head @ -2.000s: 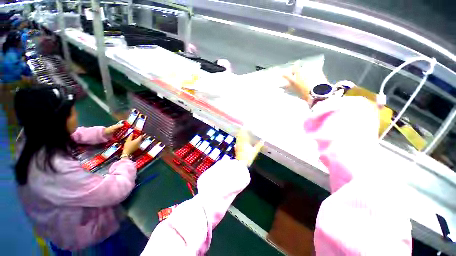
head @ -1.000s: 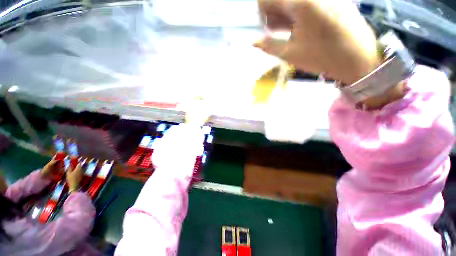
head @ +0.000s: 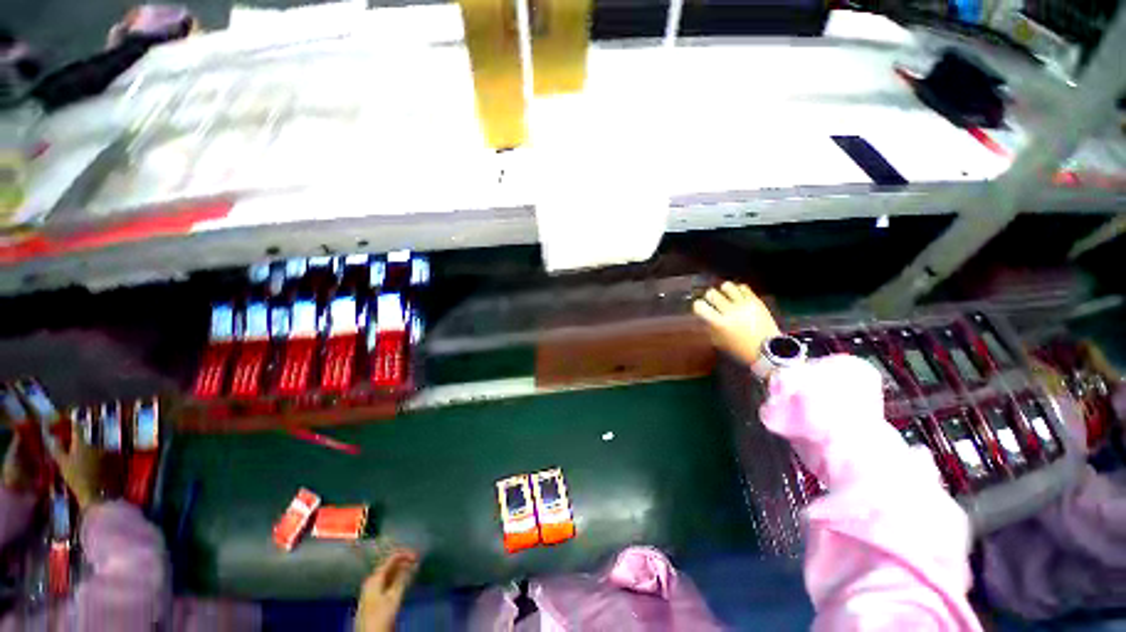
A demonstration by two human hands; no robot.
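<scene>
My right hand (head: 737,324) reaches to the back left corner of the stacked clear trays (head: 772,494); its fingers are extended and I see nothing in them. The top tray holds two rows of dark-faced phones (head: 963,442). My left hand (head: 389,590) is low at the bench's front edge, blurred, with its fingers partly hidden. Two small phones with pale frames and orange-red lower ends (head: 536,509) lie side by side on the green bench. Two orange-red pieces (head: 338,522) lie left of them, touching or nearly so.
Open red-keypad phones (head: 296,358) stand in a raised tray at back left. A red pen (head: 324,440) lies before it. A brown board (head: 617,359) is under the white shelf (head: 371,148). A white sheet (head: 601,228) hangs over its edge. Other people's hands show at both sides.
The view has turned down and right. My right hand has come down from above the shelf to the right tray stack. My left hand has moved from the shelf edge to the bench's front.
</scene>
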